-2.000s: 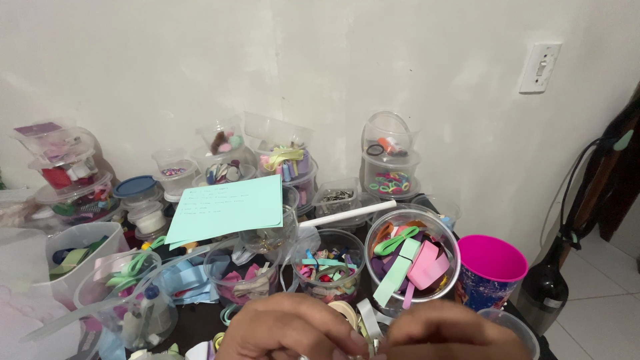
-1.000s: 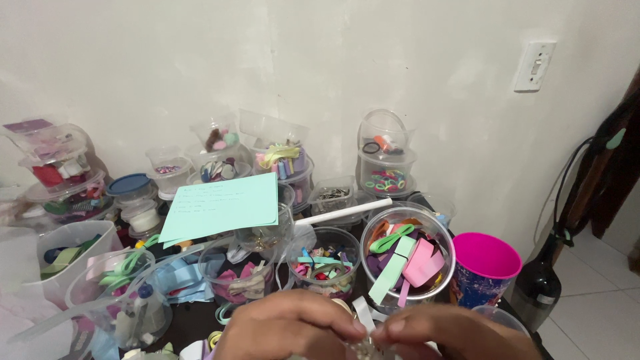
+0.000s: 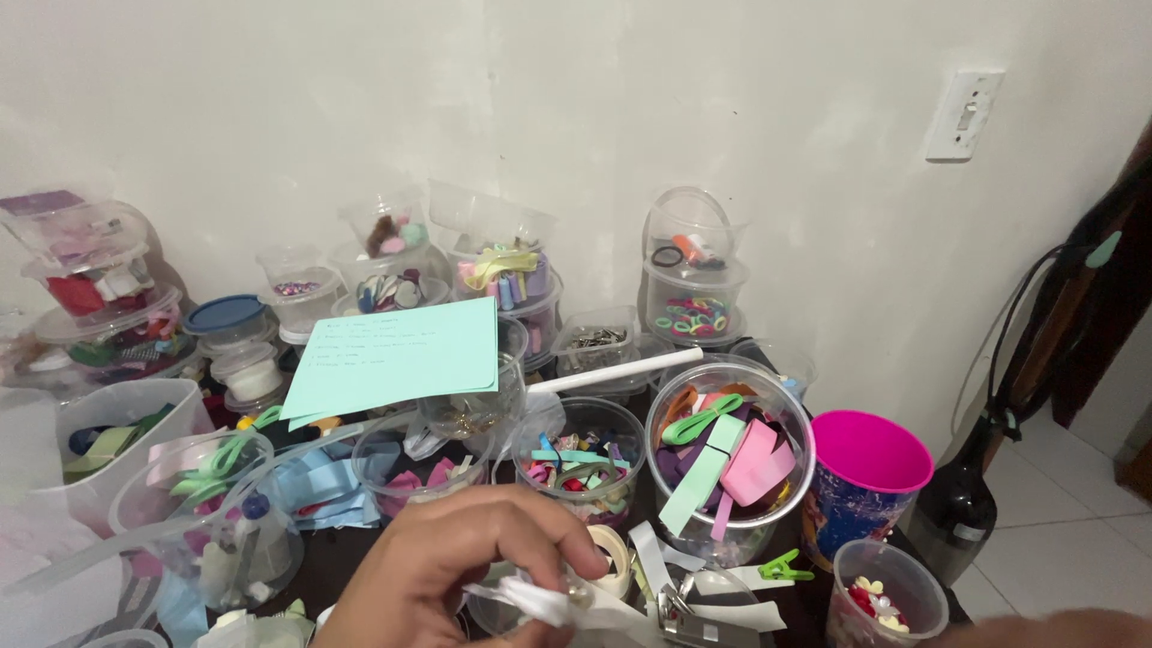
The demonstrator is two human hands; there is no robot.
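Observation:
My left hand (image 3: 468,567) is at the bottom centre, its thumb and fingers pinched on a bunched piece of white ribbon (image 3: 540,601) with a small shiny part at its middle. At the bottom right edge only a blurred strip of my right hand (image 3: 1035,632) shows, near a clear cup of red and cream flower pieces (image 3: 871,605); its fingers are mostly cut off. Just behind my left hand lie a roll of cream tape (image 3: 614,551), loose white ribbon strips (image 3: 650,551), metal clips (image 3: 677,607) and a green clip (image 3: 785,566).
Clear tubs of ribbons (image 3: 801,396), trims (image 3: 580,405) and hair elastics (image 3: 693,306) crowd the dark table. Handwritten green paper sheets (image 3: 405,355) lie over some tubs, beside a white stick (image 3: 616,370). A pink-rimmed cup (image 3: 900,477) and a dark bottle (image 3: 958,504) stand at right.
My hands were close together at the bottom centre; now my right hand has moved away to the right. The white ribbon shows plainly in my left fingers.

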